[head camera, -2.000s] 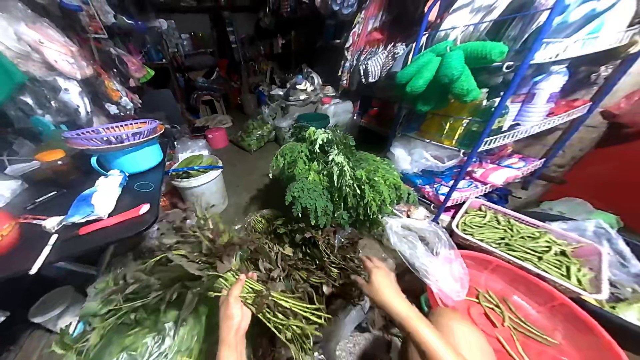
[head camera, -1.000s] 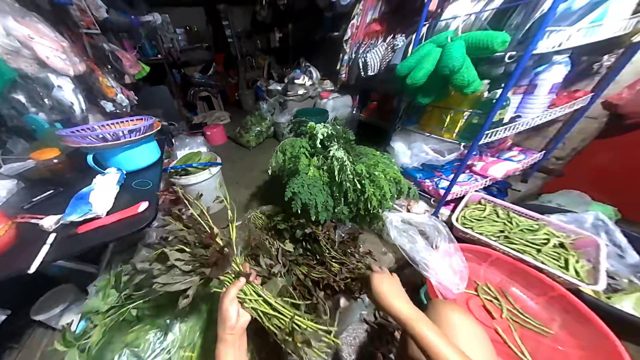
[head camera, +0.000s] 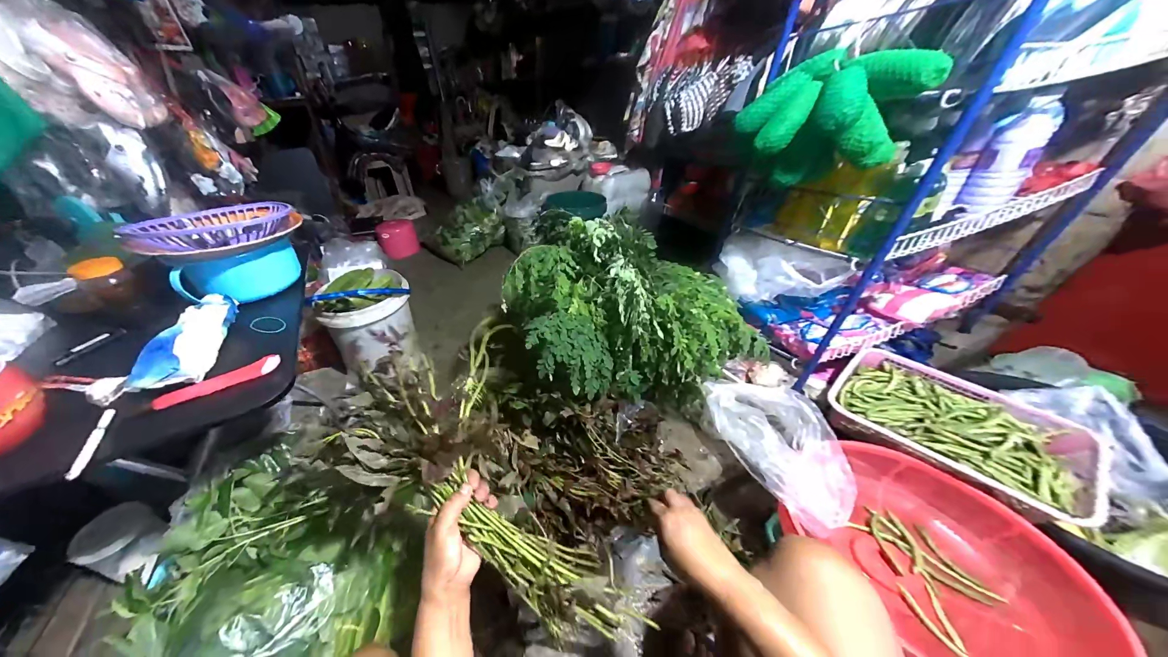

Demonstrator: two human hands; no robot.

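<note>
My left hand [head camera: 458, 538] is closed around a bunch of leafy green stems [head camera: 525, 552]; the cut ends point down to the right, and dark leaves spread up to the left. To the right, my right hand [head camera: 680, 529] is at the edge of a pile of dark leafy greens [head camera: 593, 456]; whether its fingers hold a stem cannot be told. Behind the pile stands a large bunch of feathery green leaves [head camera: 630, 319]. More leafy greens, partly in clear plastic [head camera: 292, 602], lie at the lower left.
A red basin [head camera: 1022, 547] with a few long beans is at the right, beside a pink basket [head camera: 1090, 456] of beans. A black table [head camera: 255, 383] stands left, near a white bucket [head camera: 370, 333]. A blue-framed shelf rack [head camera: 940, 173] rises at the right.
My left hand has kept its hold on stems, and the bunch looks fuller than two seconds ago. My right hand has shifted slightly around the edge of the dark greens.
</note>
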